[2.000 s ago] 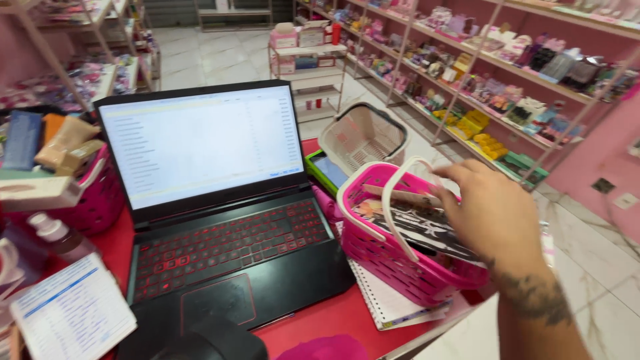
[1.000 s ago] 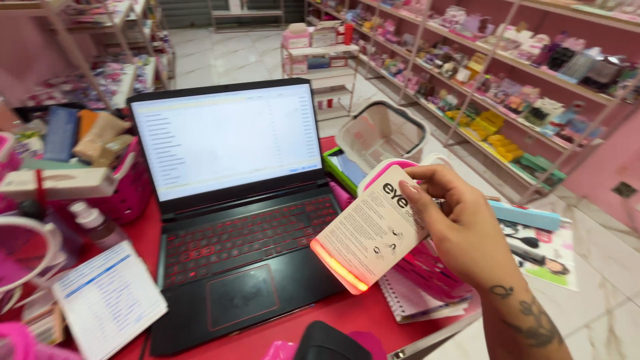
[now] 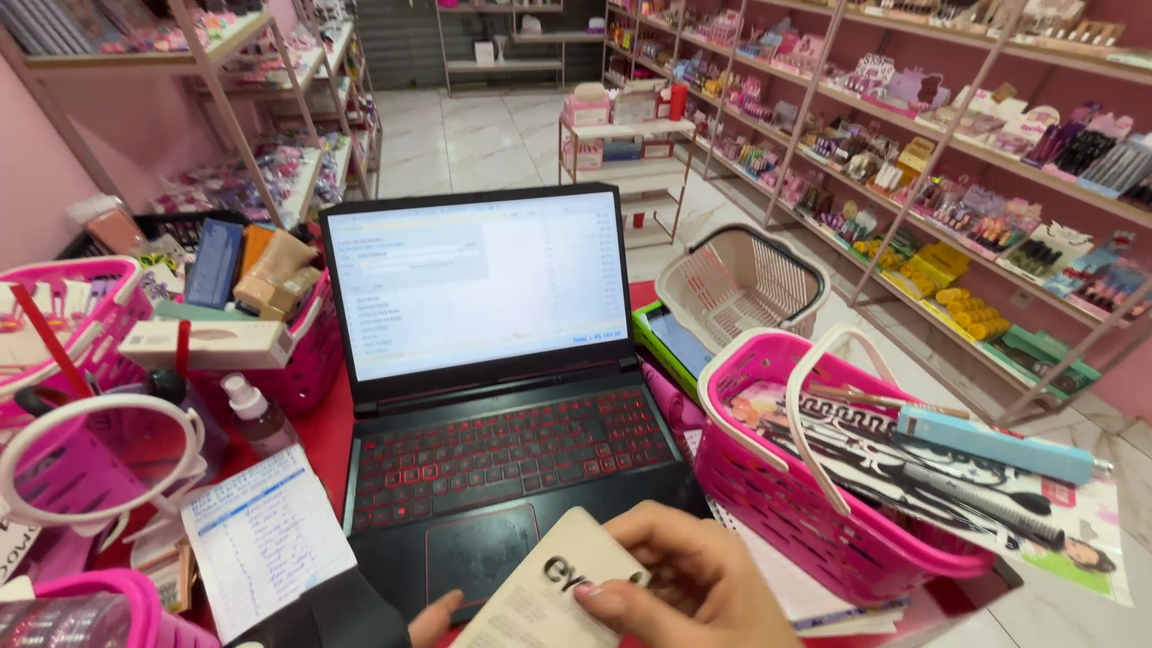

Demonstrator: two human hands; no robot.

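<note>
My right hand (image 3: 688, 580) grips a cream card package (image 3: 549, 585) with dark lettering, its thumb on the front, low over the laptop's front edge. Part of my left hand (image 3: 436, 621) shows at the bottom, by the package's left side; a finger is visible and the rest is cut off, so its hold cannot be told. The open laptop (image 3: 504, 459) has red-lit keys and a lit screen with a list and a small window over it. To the right stands a pink plastic basket (image 3: 783, 513) holding packaged items and a light blue box (image 3: 994, 443).
A beige basket (image 3: 742, 283) lies tilted behind the pink one. At left are pink baskets of products (image 3: 310, 360), a spray bottle (image 3: 256, 414), a round white-framed mirror (image 3: 99, 459) and a handwritten sheet (image 3: 270, 540). A black object (image 3: 324, 616) is at the bottom. Stocked shelves (image 3: 900, 198) line the right wall.
My right hand was over the pink basket, then held up the package with red light on its lower edge; now both are lower, near the laptop's front. A small window has appeared on the screen.
</note>
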